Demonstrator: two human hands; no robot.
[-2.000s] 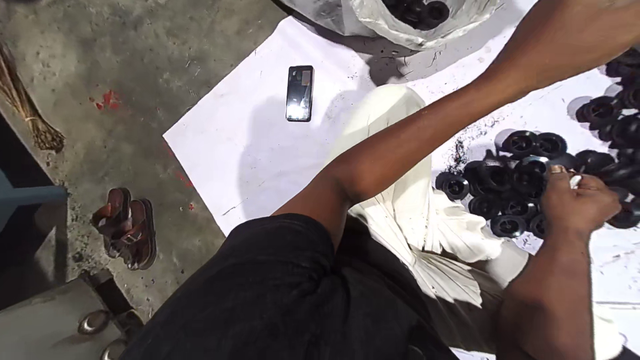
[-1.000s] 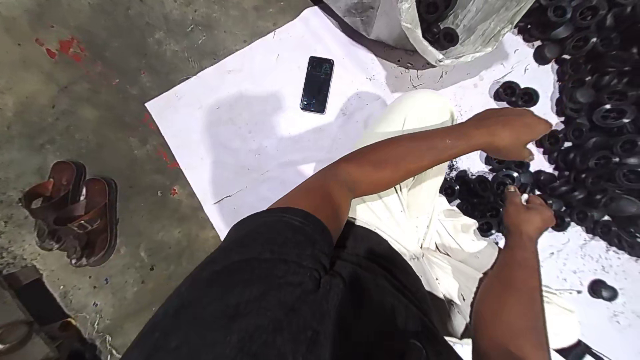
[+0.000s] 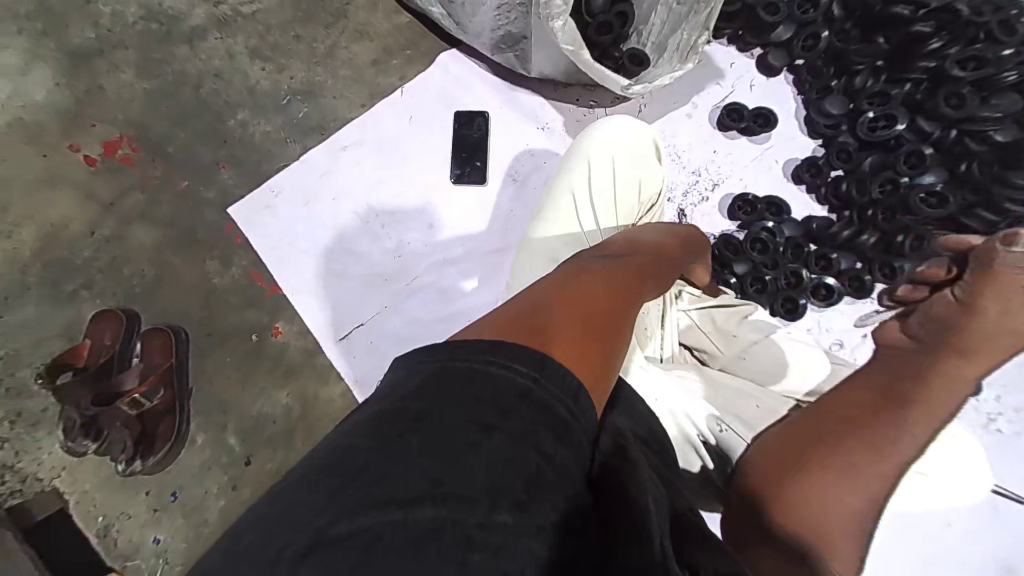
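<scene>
Black round plastic parts with spoked centres (image 3: 792,278) lie in a small cluster on the white sheet, joining a large pile (image 3: 920,104) at the upper right. My left hand (image 3: 680,252) is beside the cluster's left edge, over the trousers, fingers curled downward; its fingertips and anything in them are hidden. At the cluster's right side, my right hand (image 3: 952,300) is palm up with bent fingers, closed on a small pale, pointed tool (image 3: 876,317). A dark piece shows by its fingers, but whether it is held is unclear.
An open whitish sack (image 3: 512,32) holding black parts stands at the top. A smartphone (image 3: 470,148) lies on the white sheet (image 3: 400,192), left of my bent knee. Two loose parts (image 3: 747,119) lie near the pile. Brown sandals (image 3: 132,392) sit on the concrete floor.
My left hand has drawn back from the large pile to beside my knee. Since one second ago, my right hand has moved rightward, away from my left hand.
</scene>
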